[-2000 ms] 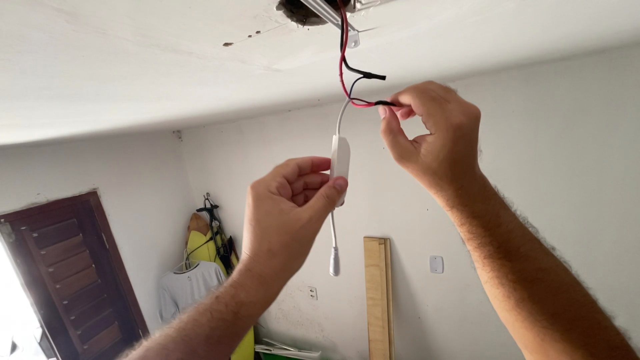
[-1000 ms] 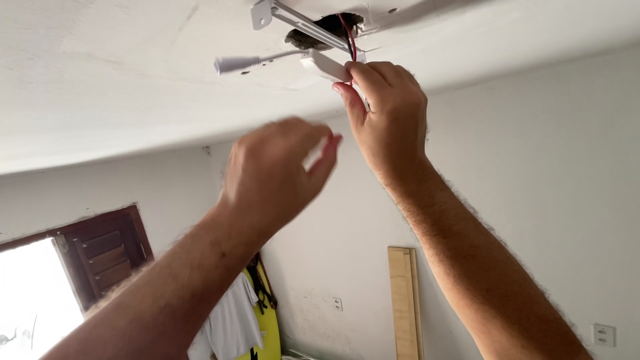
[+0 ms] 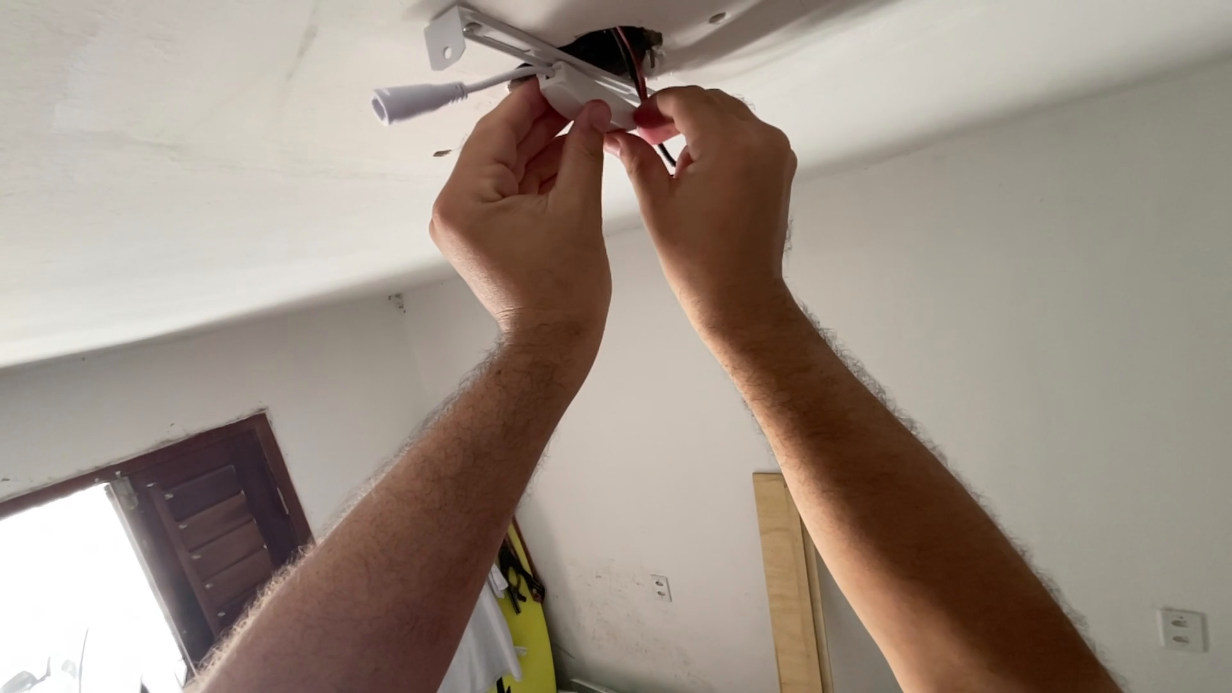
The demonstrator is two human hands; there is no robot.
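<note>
My left hand [image 3: 534, 192] pinches a white LED driver box [image 3: 579, 96] between thumb and fingers, close under a white metal mounting bracket [image 3: 510, 43] on the ceiling. From the box's left end a short cable runs to a white plug connector [image 3: 419, 99]. At the box's right end my right hand [image 3: 712, 173] has its fingertips closed, touching the box and the wires there. Red and black wires [image 3: 632, 63] hang out of a dark hole [image 3: 602, 48] in the ceiling. What lies between my right fingertips is partly hidden.
Wooden boards [image 3: 784, 577] lean on the far wall, between two wall outlets [image 3: 659, 588]. At lower left is a dark wooden louvred shutter [image 3: 217, 539] beside a bright window opening. A white shirt [image 3: 481, 645] and a yellow board [image 3: 532, 630] stand behind my left forearm.
The driver box, earlier hanging upright below the bracket, is now up against it, its plug pointing left. My left hand, off the box a second ago, holds it again. The view has tilted upward.
</note>
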